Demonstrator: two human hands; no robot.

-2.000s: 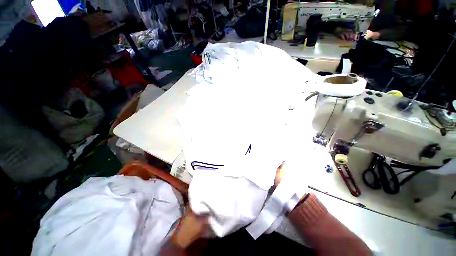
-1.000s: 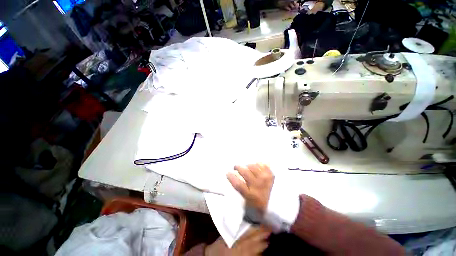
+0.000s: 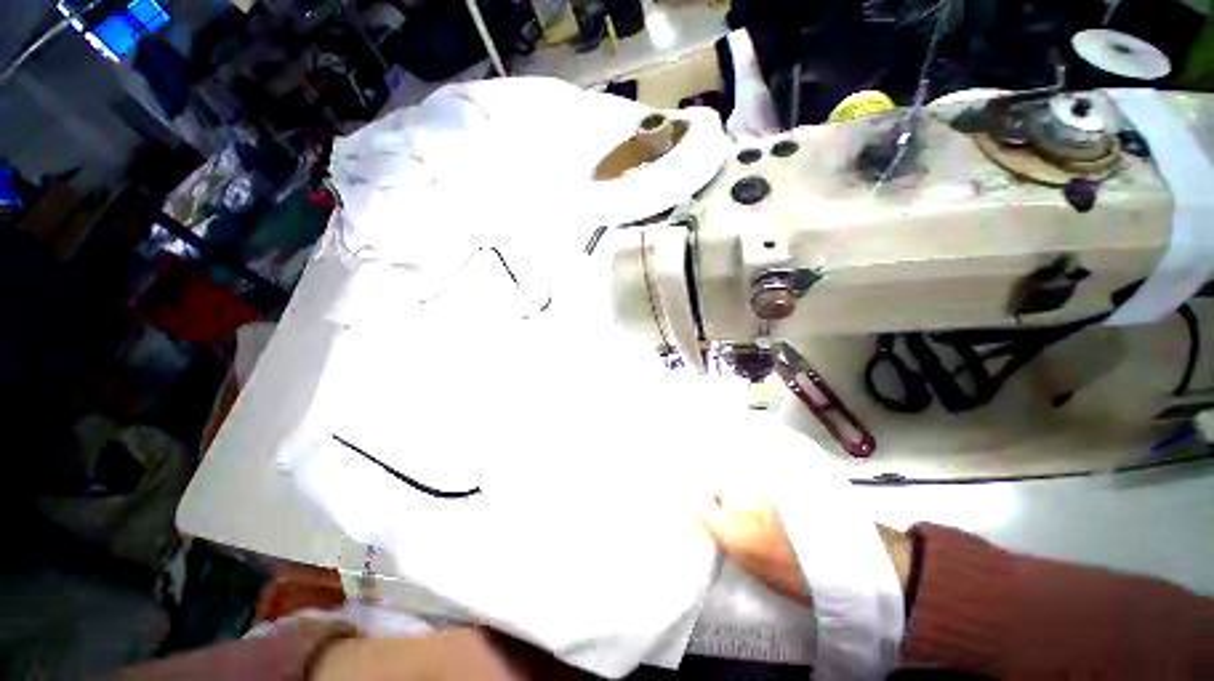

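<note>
Bright, overexposed white cloth (image 3: pixel 533 439) covers the table left of the needle area and hangs over its front edge. A dark line curves across its lower left. My right hand (image 3: pixel 756 539) is at the cloth's right side, below the machine head; its fingers are partly lost in the glare, so its grip is unclear. A white band (image 3: pixel 845 572) lies across my right wrist. My left hand (image 3: pixel 439 657) is at the bottom edge, cut off and partly hidden by cloth; its fingers do not show. The cream sewing machine head (image 3: pixel 919 253) stands at the right.
Red thread snips (image 3: pixel 828 403) and black scissors (image 3: pixel 952 373) lie under the machine arm. A wide white tape roll (image 3: pixel 666 166) sits at the head's left end. Part of an orange container (image 3: pixel 296 599) shows below the table's left front. Dark heaps lie behind at left.
The view has shifted closer to the machine. The cloth is spread further over the front edge. My right hand has moved right; my left hand has moved left and low. The dark line has changed shape.
</note>
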